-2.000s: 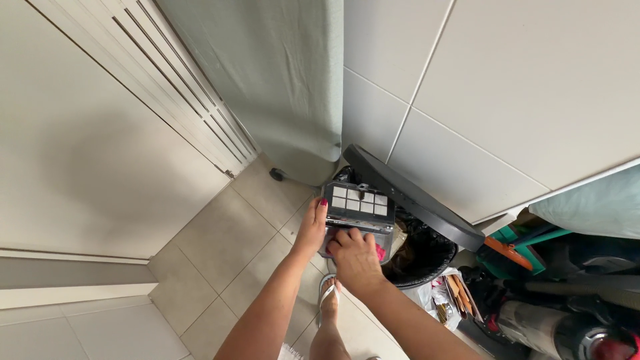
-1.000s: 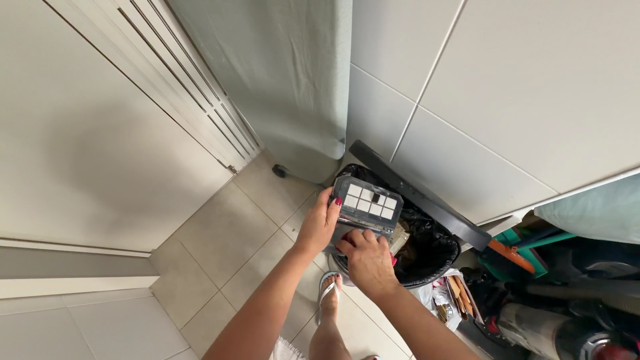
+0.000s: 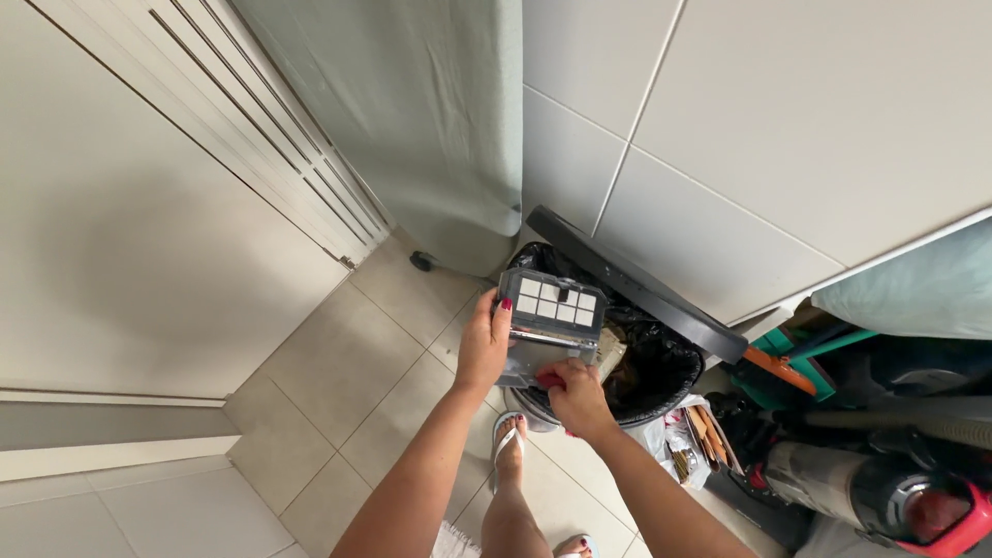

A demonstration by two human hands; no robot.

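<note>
My left hand (image 3: 484, 341) grips the left side of a dark plastic dust container (image 3: 542, 358), seemingly from a robot vacuum, with its lid swung up. A white pleated filter behind a grid (image 3: 556, 301) shows in the lid. The fingers of my right hand (image 3: 573, 391) are curled at the container's lower right edge, by a small red part; whether they grip it is hidden. Both hands are over a trash bin (image 3: 666, 376) lined with a black bag. Its dark lid (image 3: 635, 287) leans open against the tiled wall, and some waste shows inside.
An upright vacuum cleaner (image 3: 868, 488), an orange and green brush (image 3: 779, 370) and a bag of papers (image 3: 701, 442) stand right of the bin. A grey-green cloth cover (image 3: 434, 116) hangs at the wall. My feet in white flip-flops (image 3: 509, 449) are below on the tiled floor.
Over the last two seconds the container has turned and tilted in my left hand, and more of its lower compartment shows. My right hand has shifted along its lower edge, with the fingers more curled.
</note>
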